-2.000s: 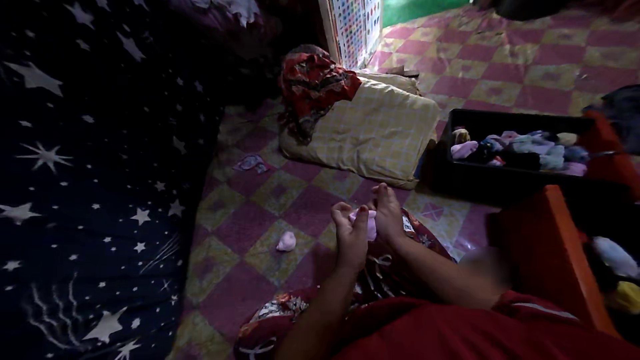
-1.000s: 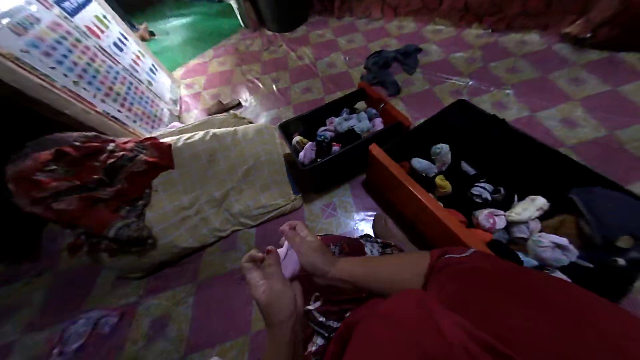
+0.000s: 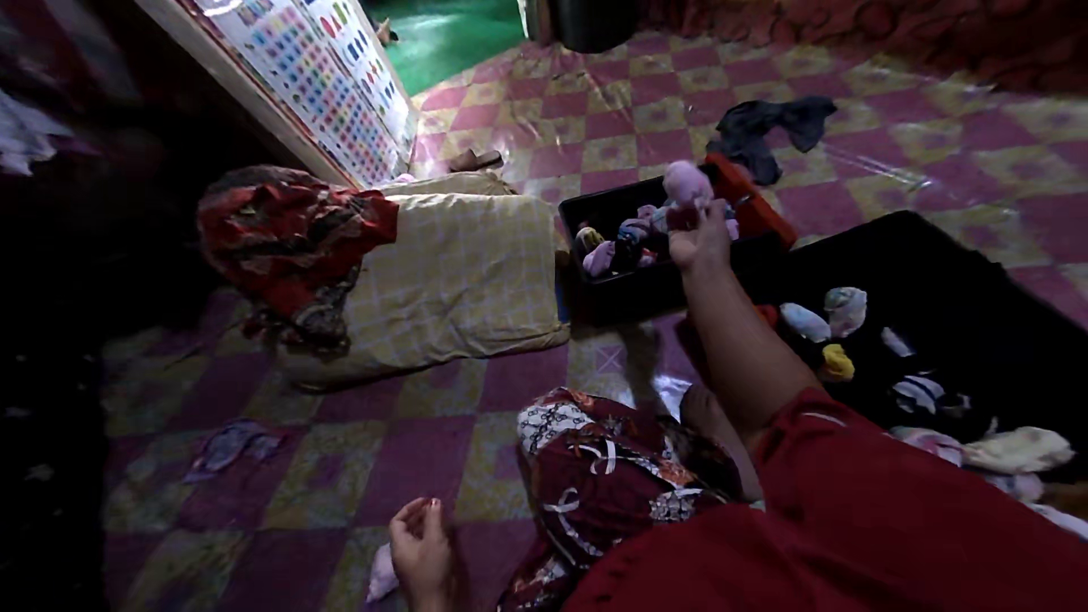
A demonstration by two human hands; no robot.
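My right hand (image 3: 701, 238) reaches over a black drawer (image 3: 595, 285) with an orange-red front and holds a rolled pink cloth (image 3: 687, 183) at its fingertips. Beneath it lie several small rolled cloths, among them a pink one (image 3: 599, 257) at the drawer's left. Low in the view is my left hand (image 3: 422, 544), its fingers loosely curled with nothing seen between them. A small pale pink cloth (image 3: 382, 574) lies on the floor just left of that hand, partly hidden by it.
A larger black drawer (image 3: 918, 255) with rolled cloths stands at the right. A folded yellow checked cloth (image 3: 467, 272) bears a red patterned cloth (image 3: 289, 238). Dark cloth (image 3: 756, 127) lies behind the drawers. A crumpled cloth (image 3: 231, 446) is on the floor at left.
My hands were together around a pink cloth and are now apart. The right hand has moved out over the smaller drawer with a pink cloth; the left is low by the floor.
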